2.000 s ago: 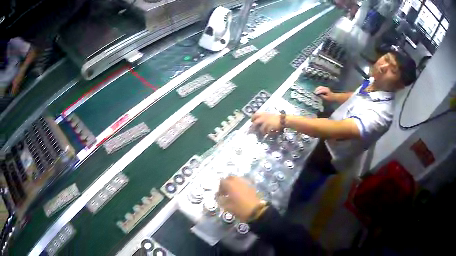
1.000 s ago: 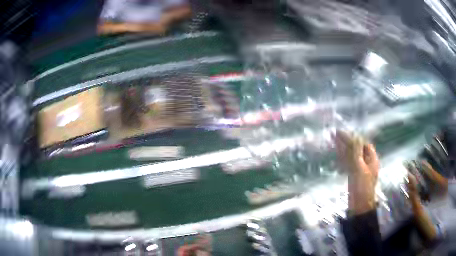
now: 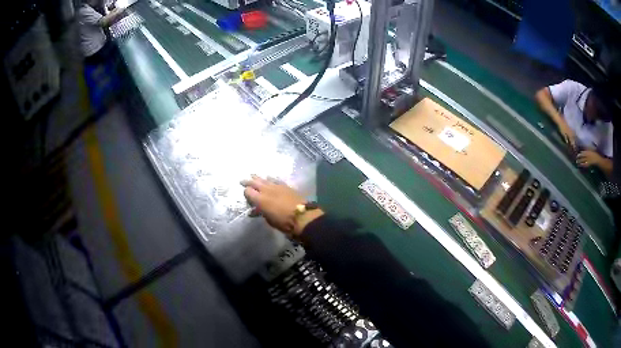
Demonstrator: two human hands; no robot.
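Observation:
A stack of clear plastic trays (image 3: 197, 163) lies at the left, its middle washed out by glare. My right hand (image 3: 272, 204), palm down with a gold-coloured band at the wrist, is over the stack's near right side. Its fingers are apart and touch or nearly touch the top tray; glare hides the exact contact. I see nothing held in it. My dark sleeve runs to the lower right. My left hand is out of the picture. Housings with black rings (image 3: 316, 299) stand packed side by side below my forearm.
Flat four-hole plates (image 3: 387, 202) lie on the green belt (image 3: 415, 245) beside white strips. Beyond are a cardboard sheet (image 3: 449, 139), a brown tray of black parts (image 3: 528, 211), a metal post (image 3: 391, 61) and a white machine. One person is at far right, another at top left.
The view has swung left from the tray of round parts to the clear tray stack. My right hand, blurred at a clear tray a second ago, is now over the stack.

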